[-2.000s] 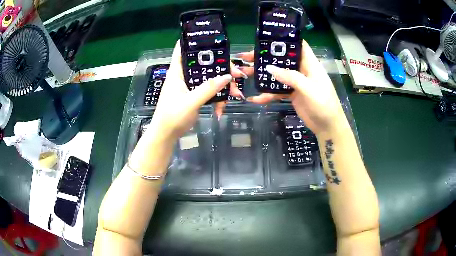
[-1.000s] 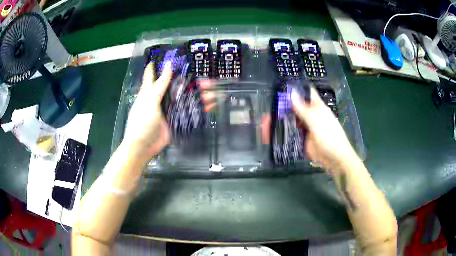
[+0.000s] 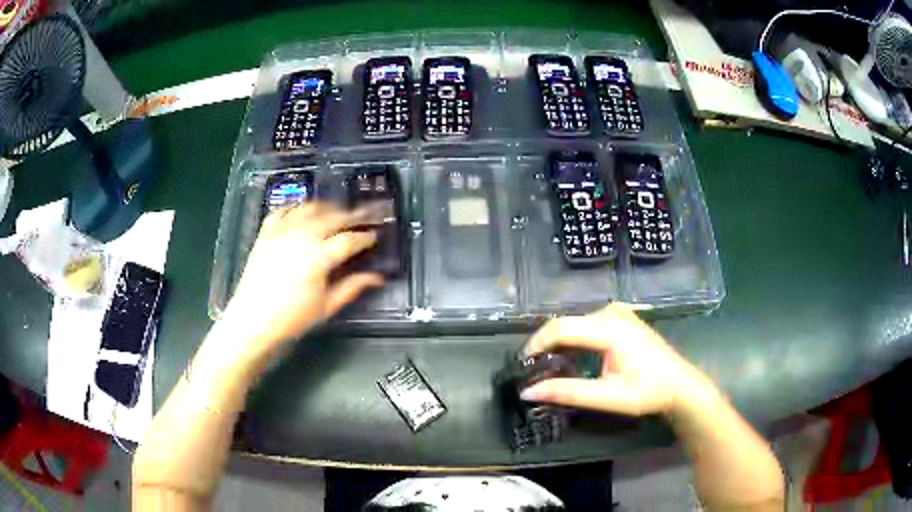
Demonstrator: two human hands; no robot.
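Note:
My left hand (image 3: 300,262), blurred, is over the near row of the clear blister tray (image 3: 465,322). Its fingers touch or cover a dark phone (image 3: 386,240) lying in a pocket; whether they grip it is unclear. My right hand (image 3: 610,368) grips a black keypad phone (image 3: 537,425), blurred and partly hidden by the fingers, at the bench's near side. A loose battery (image 3: 411,396) with white print lies on the bench between my hands. Two keypad phones (image 3: 583,212) (image 3: 645,208) lie side by side at the near row's right. Another phone with a lit screen (image 3: 289,188) is at its left.
Several lit keypad phones (image 3: 447,98) lie in the tray's far row. A desk fan (image 3: 95,150), plastic bag (image 3: 60,255) and smartphone (image 3: 130,318) on white paper (image 3: 75,350) are at left. A blue mouse (image 3: 775,84) lies on a pale box (image 3: 715,95) at right.
Both hands have come down from holding up two phones. Two phones now lie at the tray's near right. My right hand has moved to the bench's near side, where a battery now shows.

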